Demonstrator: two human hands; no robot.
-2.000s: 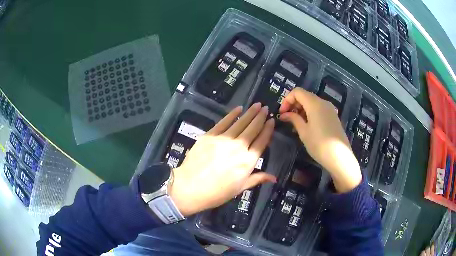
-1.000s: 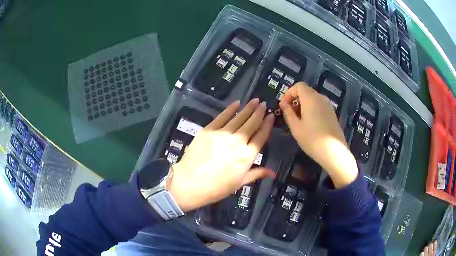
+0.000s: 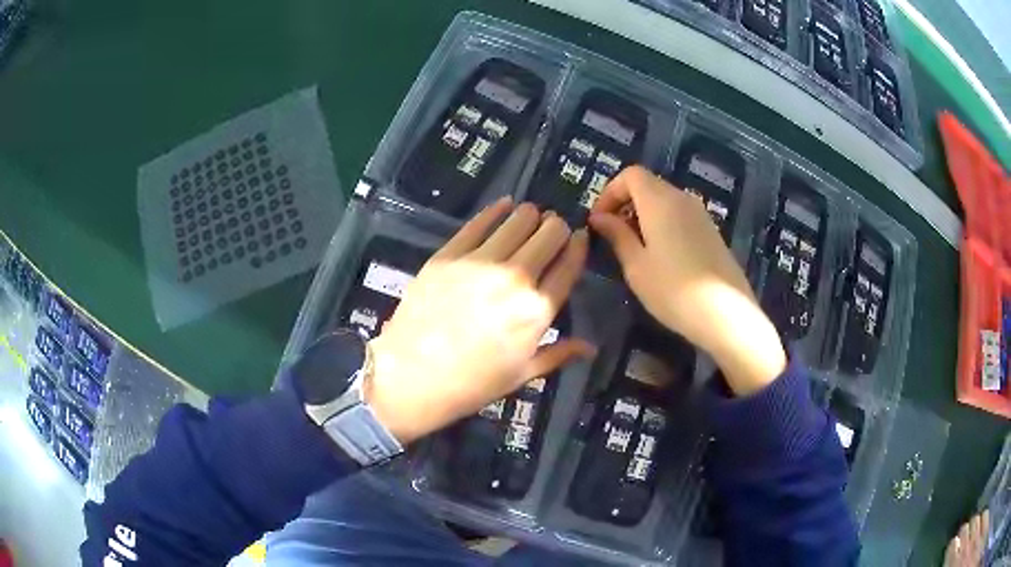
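Black phone housings lie back side up in a clear blister tray (image 3: 377, 210). My left hand (image 3: 477, 321) lies flat, palm down, over the tray, thumb apart, its fingertips at the lower end of the second top-row housing (image 3: 588, 150). My right hand (image 3: 676, 260) is at the same lower end, thumb and index finger almost together beside the left fingertips. Whether they pinch a tiny part is hidden. A translucent sheet with a grid of small black rings (image 3: 238, 205) lies left of the tray.
An orange-red box (image 3: 981, 321) stands at the right edge. A clear sheet with tiny gold pieces (image 3: 907, 476) lies lower right. More filled trays (image 3: 826, 50) sit beyond a pale rail (image 3: 754, 105); others show lower left (image 3: 61, 382). Another hand (image 3: 968, 543) shows at bottom right.
The view has shifted slightly. My right fingertips have moved closer to the housing's lower end, and the tiny gold-coloured rings seen there a second ago no longer show. My left hand keeps its pose.
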